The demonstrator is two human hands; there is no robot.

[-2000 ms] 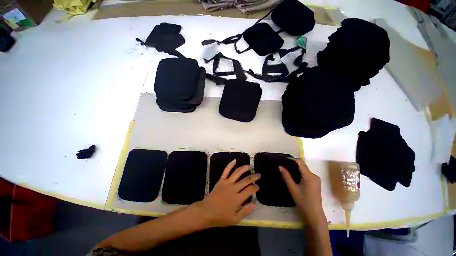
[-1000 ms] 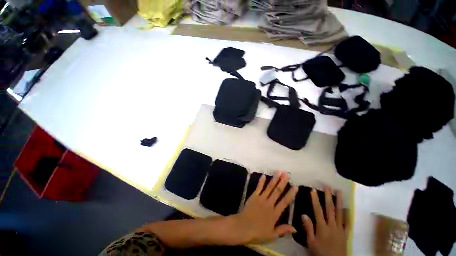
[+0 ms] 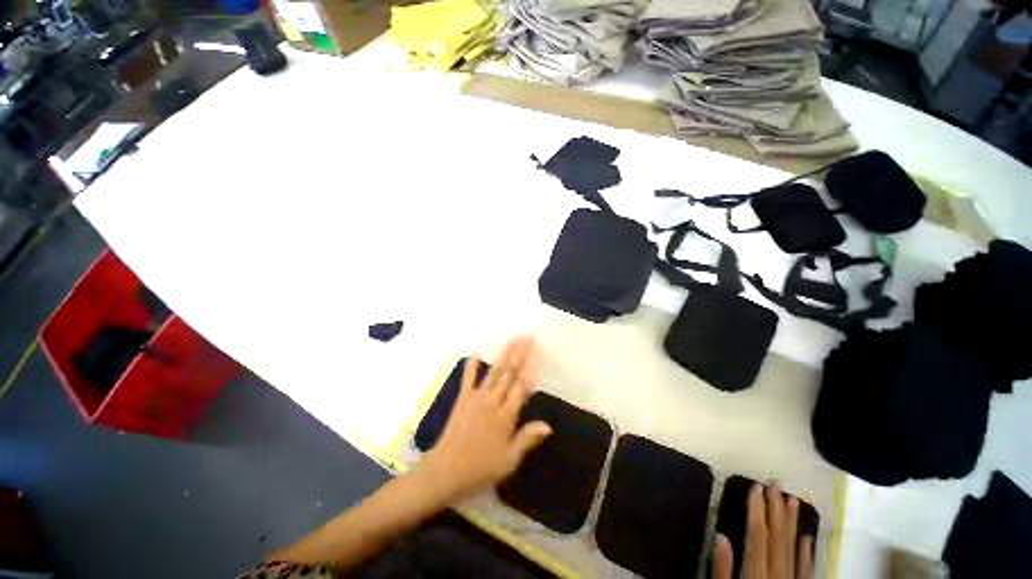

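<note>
Several black fabric panels [image 3: 653, 507] lie flat in a row along the near edge of the grey-beige board [image 3: 617, 368]. My left hand [image 3: 484, 430] rests with spread fingers on the leftmost panel and covers part of it. My right hand [image 3: 770, 537] lies on the rightmost panel, cut off by the bottom edge of the picture. Neither hand grips anything visible. The two middle panels are mostly uncovered.
A neat panel stack [image 3: 598, 264] and a smaller panel [image 3: 721, 337] lie behind the row. Large black piles [image 3: 902, 404] stand right. Strap pieces [image 3: 817, 283] lie behind. Beige stacks [image 3: 741, 68] and yellow cloth [image 3: 444, 32] are at the far edge. A red crate [image 3: 130, 351] is left.
My left hand has moved left from the third panel to the leftmost one. My right hand stays on the rightmost panel. The view has turned left, and the glue bottle is largely out of view.
</note>
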